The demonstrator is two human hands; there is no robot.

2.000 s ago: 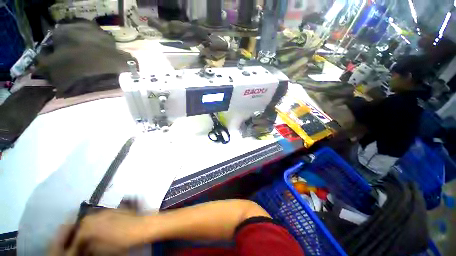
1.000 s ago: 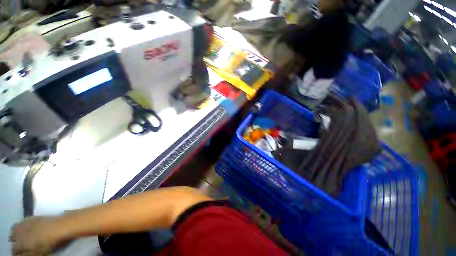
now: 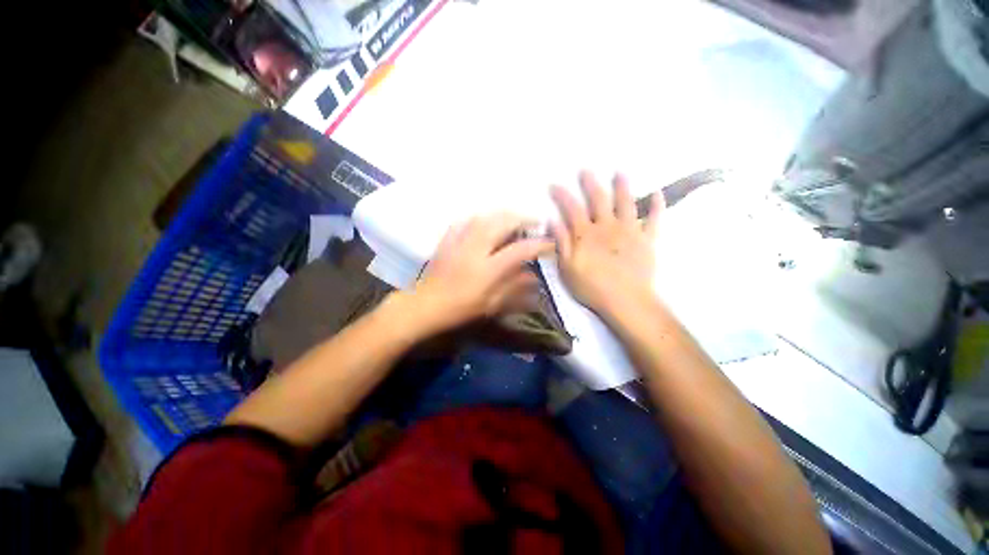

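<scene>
A white cloth piece point(image 3: 594, 345) lies over the table's near edge, with dark brown cloth point(image 3: 534, 325) below and beside it, hanging toward the lap. My left hand point(image 3: 477, 269) is on the cloth with bent fingers; its fingertips touch or nearly touch my right hand, and whether it grips the cloth is hidden. My right hand point(image 3: 607, 244) lies flat, palm down, fingers spread, on the white cloth. A narrow brown strip point(image 3: 691, 186) runs from beside its fingers toward the sewing machine point(image 3: 895, 163). Glare washes out the needle area.
A blue slatted basket point(image 3: 206, 314) stands at left, holding brown cloth point(image 3: 315, 309) and white pieces. Black-handled scissors point(image 3: 920, 379) lie at right below the machine. The white table point(image 3: 564, 87) has a striped, lettered left end. A ruler edge point(image 3: 857, 499) shows at lower right.
The view has swung left from the machine's right side, bringing both hands and the left basket into view. The basket on the right has left the picture. My right hand now lies flat on cloth.
</scene>
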